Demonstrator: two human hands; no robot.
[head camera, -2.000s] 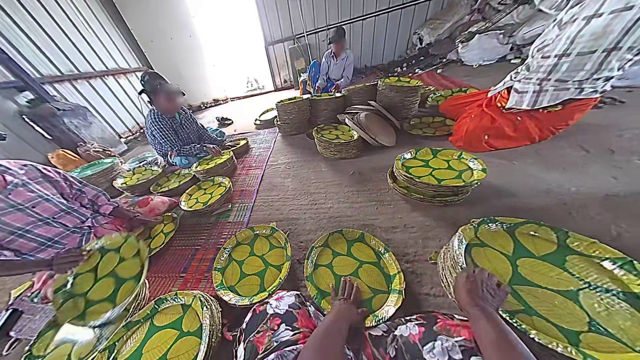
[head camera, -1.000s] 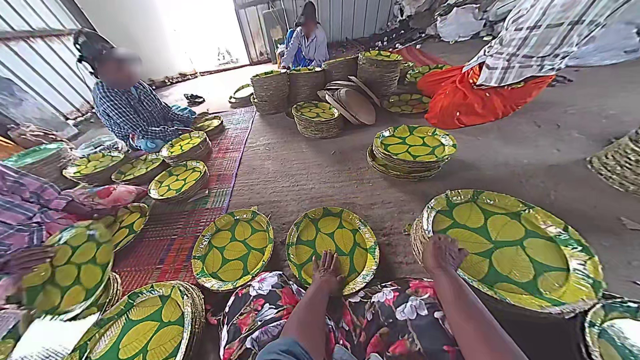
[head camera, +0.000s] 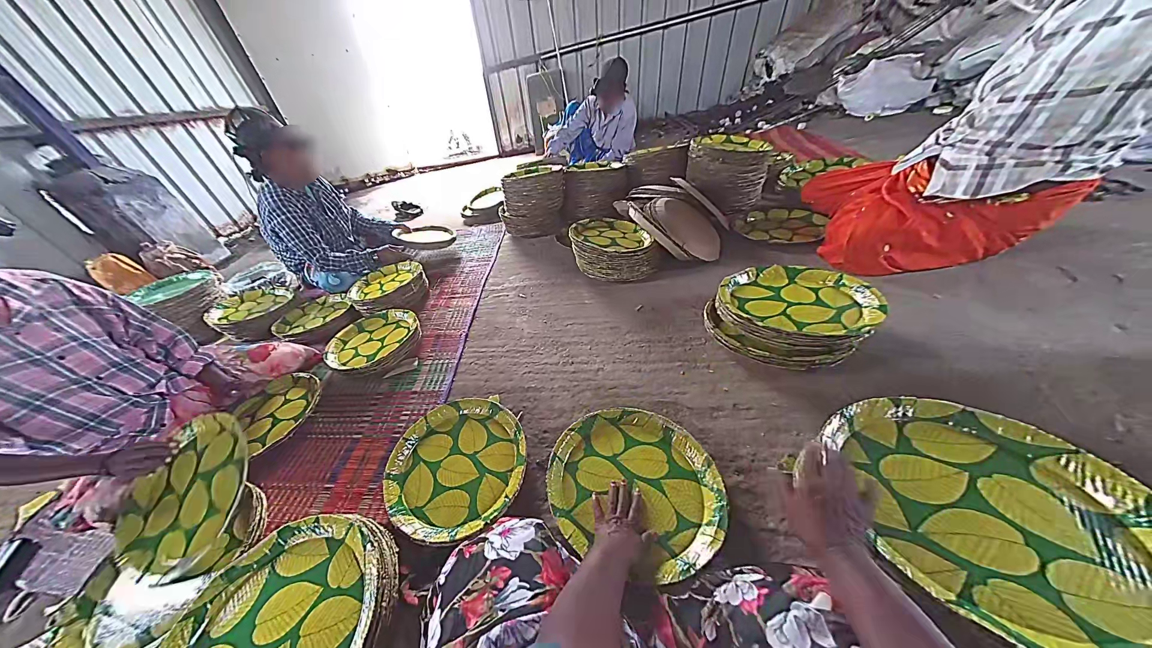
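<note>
Flat on a round leaf-patterned plate (head camera: 657, 450) in front of my lap rests my left hand (head camera: 621, 517), its fingers spread. Beside it on the left lies another leaf-patterned plate (head camera: 454, 468). My right hand (head camera: 830, 499) is blurred at the left rim of a stack of large leaf-patterned plates (head camera: 999, 513); whether its fingers grip the rim cannot be told. Floral cloth (head camera: 504, 580) covers my lap. At the lower left is a further plate stack (head camera: 297, 594), and near it a co-worker's hand (head camera: 139, 457) holds a tilted plate (head camera: 184, 490).
Ahead stands a plate stack (head camera: 796, 310) on the floor. A red woven mat (head camera: 432, 333) runs along the left, with several plate stacks and a seated person (head camera: 310, 220). Another person (head camera: 598, 126) sits behind tall stacks (head camera: 531, 198). At the right is a person in orange cloth (head camera: 927, 225).
The seated person in the checked shirt now holds a plate out over the mat. My left hand stays on the plate and my right hand stays by the large stack's rim.
</note>
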